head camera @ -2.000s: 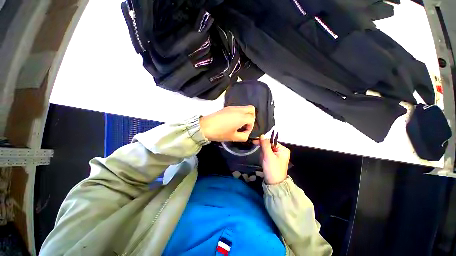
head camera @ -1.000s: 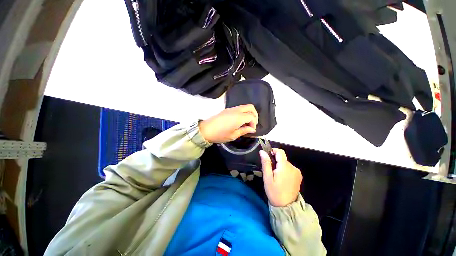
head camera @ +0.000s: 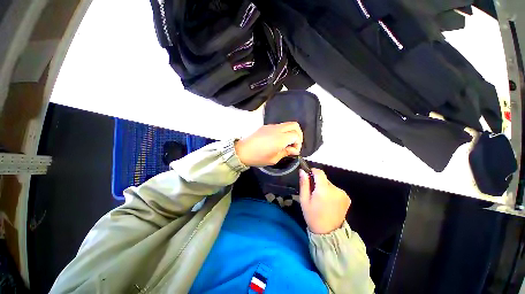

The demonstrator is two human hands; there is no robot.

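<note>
A black rounded pouch (head camera: 299, 109) lies at the table's near edge, its lower end under my left fingers. My left hand (head camera: 271, 143) is closed on the pouch's near edge; what the fingertips pinch is hidden. My right hand (head camera: 324, 201) holds dark thread snips (head camera: 306, 167), their tips pointing up at the pouch's near edge, close to my left fingertips. Whether the blades touch the pouch or a thread is too small to tell.
A black heap with short zips (head camera: 221, 63) lies beyond the pouch. Long black panels (head camera: 391, 74) stretch to the right. Another black pouch (head camera: 493, 163) lies at the right corner. A blue crate (head camera: 135, 155) is lower left. A pale ring (head camera: 282, 169) and small pale pieces (head camera: 281, 200) are below the hands.
Since two seconds ago my right hand has turned the snips from pointing away to pointing at the pouch's edge. My left hand stays on the pouch. The view has shifted slightly.
</note>
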